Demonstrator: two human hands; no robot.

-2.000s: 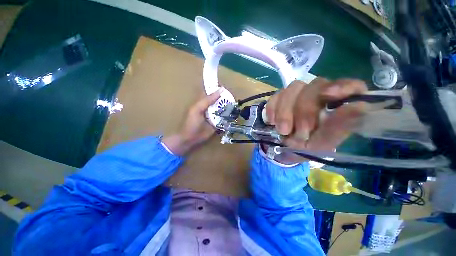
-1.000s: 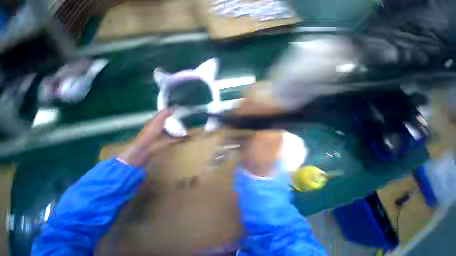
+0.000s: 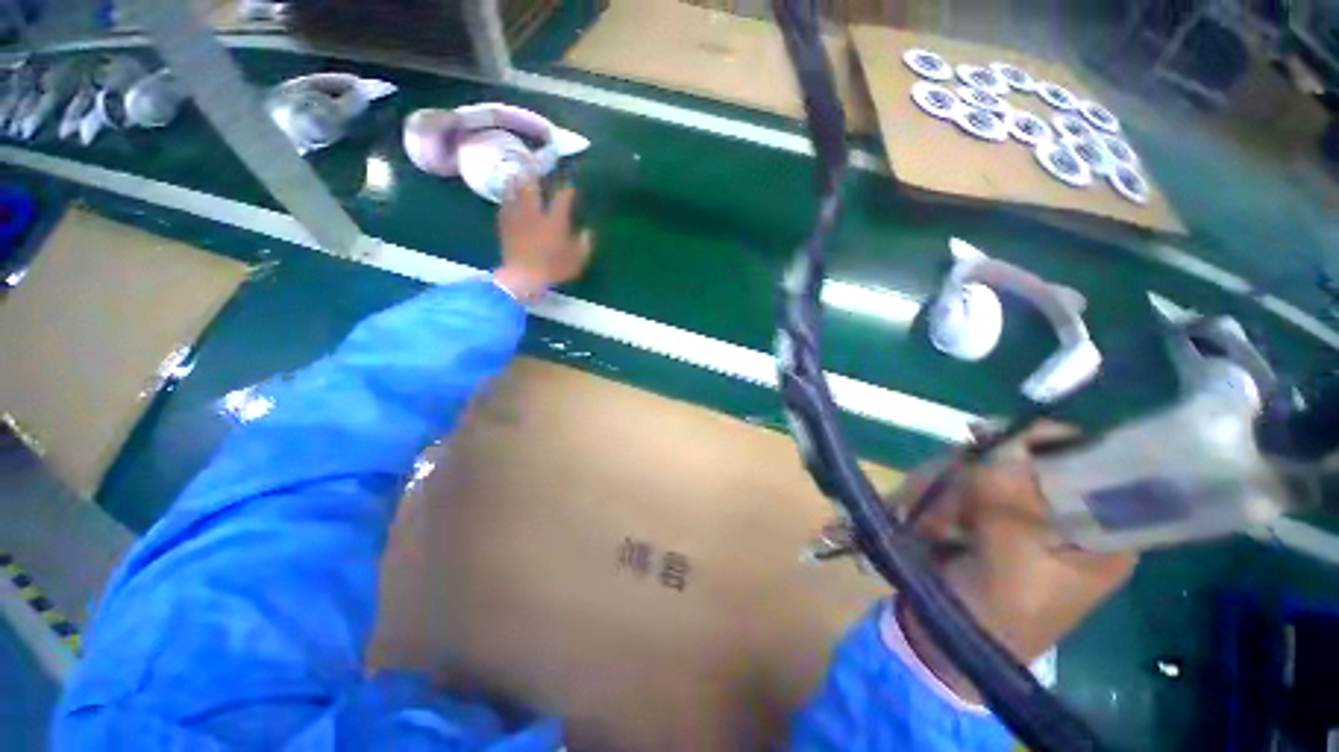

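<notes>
White and pale pink cat-ear headphones [image 3: 502, 156] lie on the green belt beyond the white rail. My left hand [image 3: 543, 235] is at their near edge, fingers spread; whether it still touches them is unclear. My right hand [image 3: 1013, 536] is wrapped around the suspended pale grey screwdriver [image 3: 1160, 478] at the right, partly behind its black hose [image 3: 822, 419]. The brown cardboard mat [image 3: 588, 544] with black characters lies in front of me.
Another pair of headphones [image 3: 965, 319] lies on the belt at the right. More headphones [image 3: 316, 110] lie at the left. White discs [image 3: 981, 124] sit on a cardboard sheet [image 3: 940, 176] at the back. A white post [image 3: 250, 132] and the white rail [image 3: 676, 341] cross the left and middle.
The headphones have gone from over the mat to the belt at the upper left, with my left hand reaching there. My right hand has moved right with the screwdriver, away from the headphones.
</notes>
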